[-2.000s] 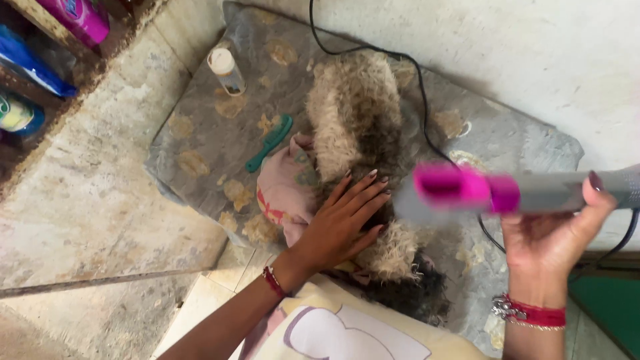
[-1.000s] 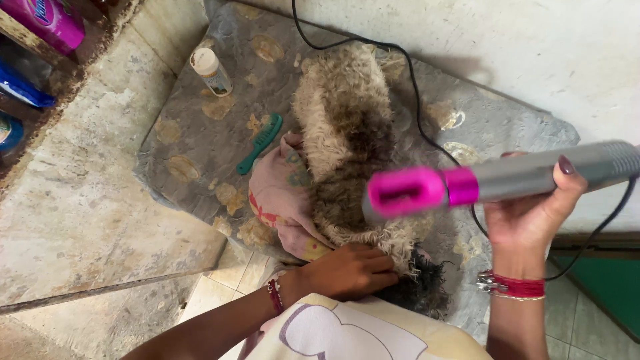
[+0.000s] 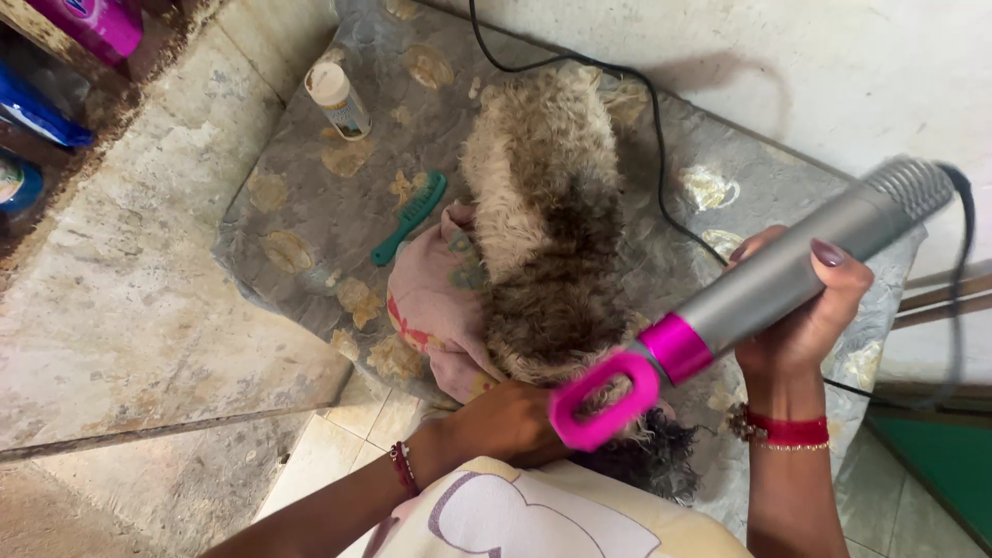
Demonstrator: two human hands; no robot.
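A shaggy cream-and-brown dog (image 3: pixel 558 232) lies on a table with a patterned grey cover, its dark-haired end close to my body. My right hand (image 3: pixel 806 310) grips a grey hair dryer (image 3: pixel 783 263) with a magenta loop-shaped nozzle (image 3: pixel 604 399), which slants down to the left above the dog's near end. Against the dog, beside the nozzle, rests my left hand (image 3: pixel 511 422); its fingers are mostly hidden, so its hold is unclear. A pink floral towel (image 3: pixel 438 302) lies bunched along the dog's left side, and a green comb (image 3: pixel 411 217) lies beyond it.
A white-capped bottle (image 3: pixel 339 101) stands at the far left of the table cover (image 3: pixel 310 194). The black cord (image 3: pixel 659 155) runs over the cover and hangs from the dryer's end. Walls border the table. A shelf at upper left holds a magenta bottle (image 3: pixel 101 27) and other containers.
My left hand has moved from the dog's back to its near end. The dryer, level before, now slants, with its nozzle lower and nearer my left hand.
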